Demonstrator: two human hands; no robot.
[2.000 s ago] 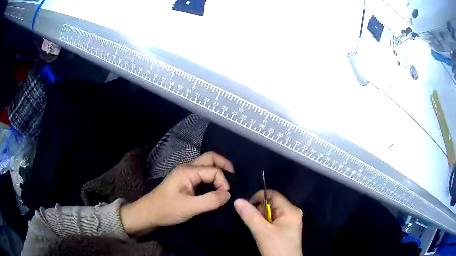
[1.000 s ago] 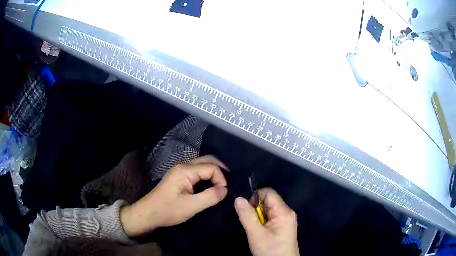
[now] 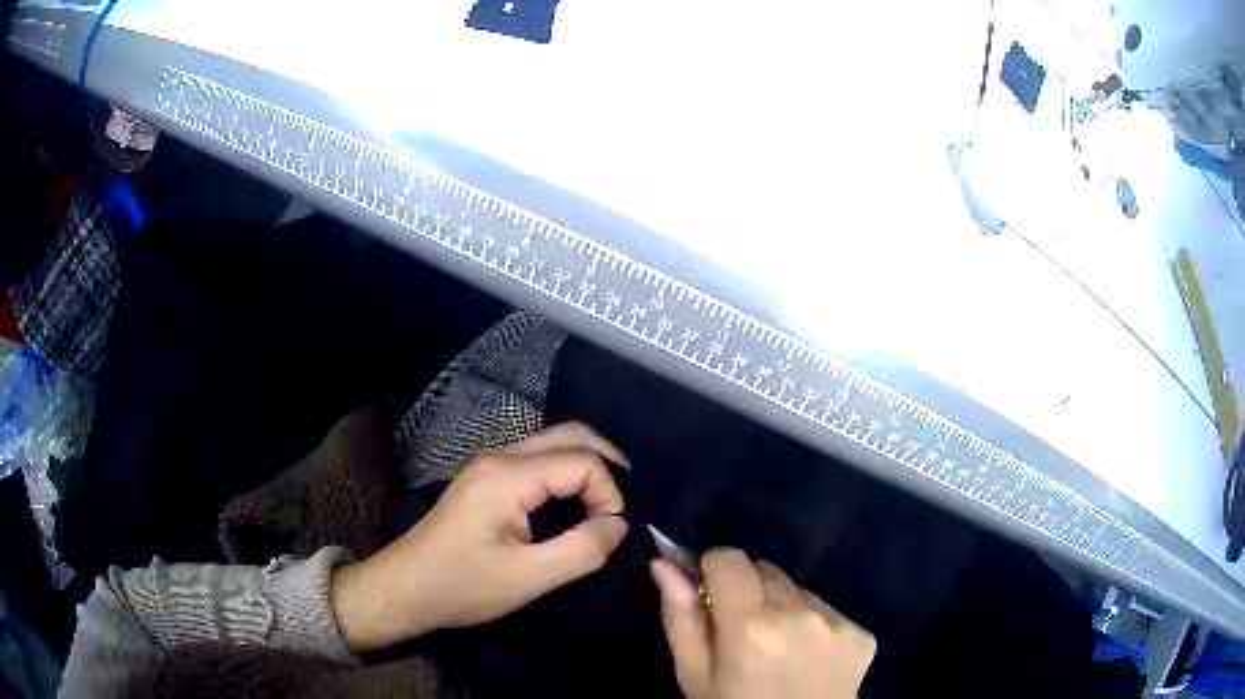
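Black fabric (image 3: 765, 505) lies over the lap below the table's front edge. My left hand (image 3: 512, 526) pinches the black fabric between thumb and forefinger; the pinched edge is too dark to make out. My right hand (image 3: 765, 628) holds the thread snips (image 3: 673, 550), whose metal blades point up and left towards my left fingertips, a small gap away. The snips' handle is mostly hidden in my right hand.
The white table (image 3: 765, 178) has a measuring scale (image 3: 601, 280) along its front edge. A black swatch (image 3: 513, 17) lies at the top, another (image 3: 1021, 75) near the machine. A yellow strip (image 3: 1204, 335) and black shears (image 3: 1236, 505) lie at the right.
My right hand has turned, so the snips' blades now tilt left towards my left hand, and the yellow handle is mostly covered. My left hand has hardly moved.
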